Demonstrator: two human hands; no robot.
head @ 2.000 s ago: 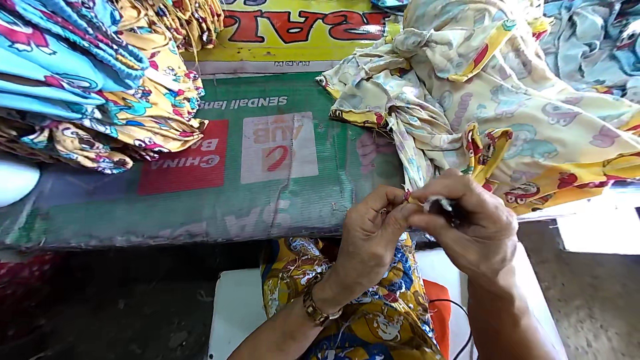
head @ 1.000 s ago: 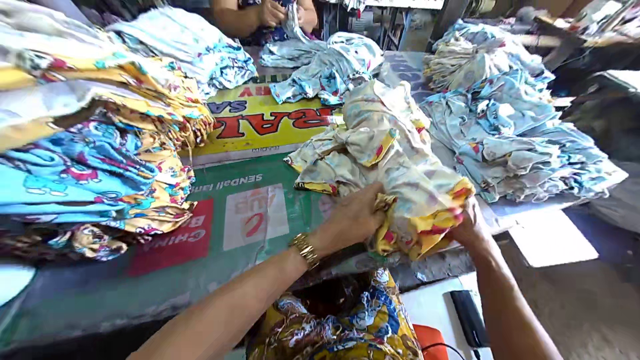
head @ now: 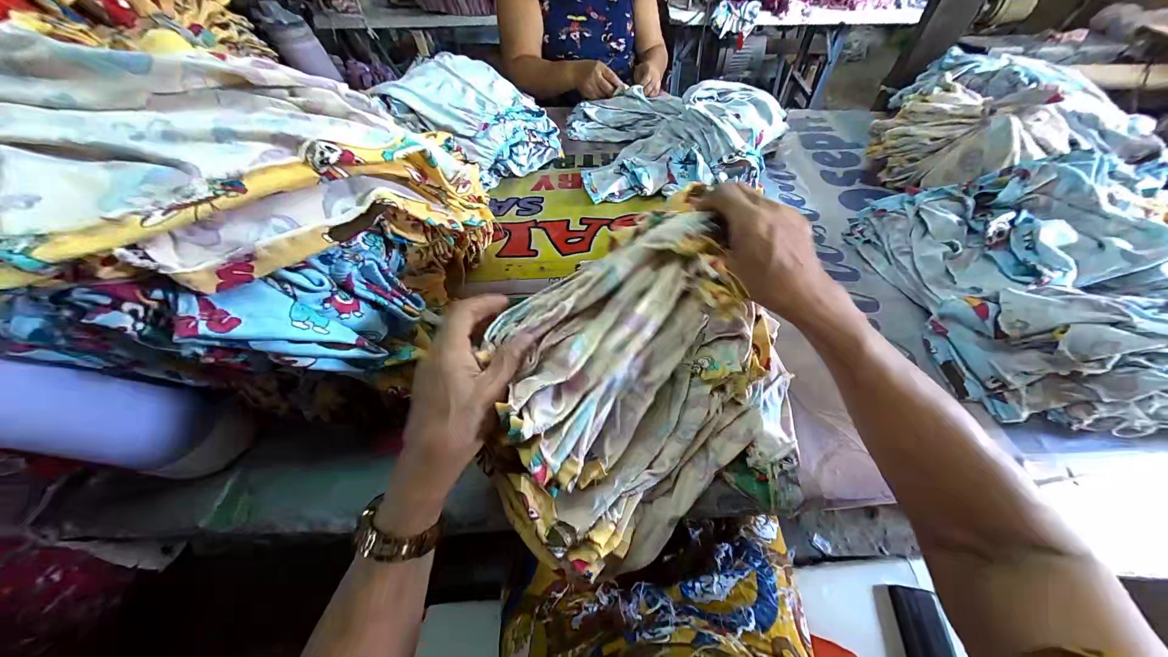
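Between my hands, at the table's near edge, is a gathered bundle of thin printed cloth (head: 630,365), cream with yellow edging. My left hand (head: 465,374), with a metal-banded watch at the wrist, grips the bundle's left side, thumb over the folds. At its upper right my right hand (head: 757,237) holds the yellow-edged end, its fingertips partly hidden by cloth. The bundle's lower end hangs over the table edge above my lap, where yellow and blue printed cloth (head: 657,602) with loose threads lies.
A tall pile of printed cloth (head: 228,192) stands left, beside a pale rounded object (head: 109,415). Light blue cloth piles (head: 1049,274) lie right. Across the table, a person's hands (head: 620,80) are at a light blue piece (head: 684,128). A black object (head: 917,620) lies lower right.
My right hand has moved from the bundle's near right side to its far upper end. Two seconds ago both hands were together, fingering a small part of the cloth at the table edge.
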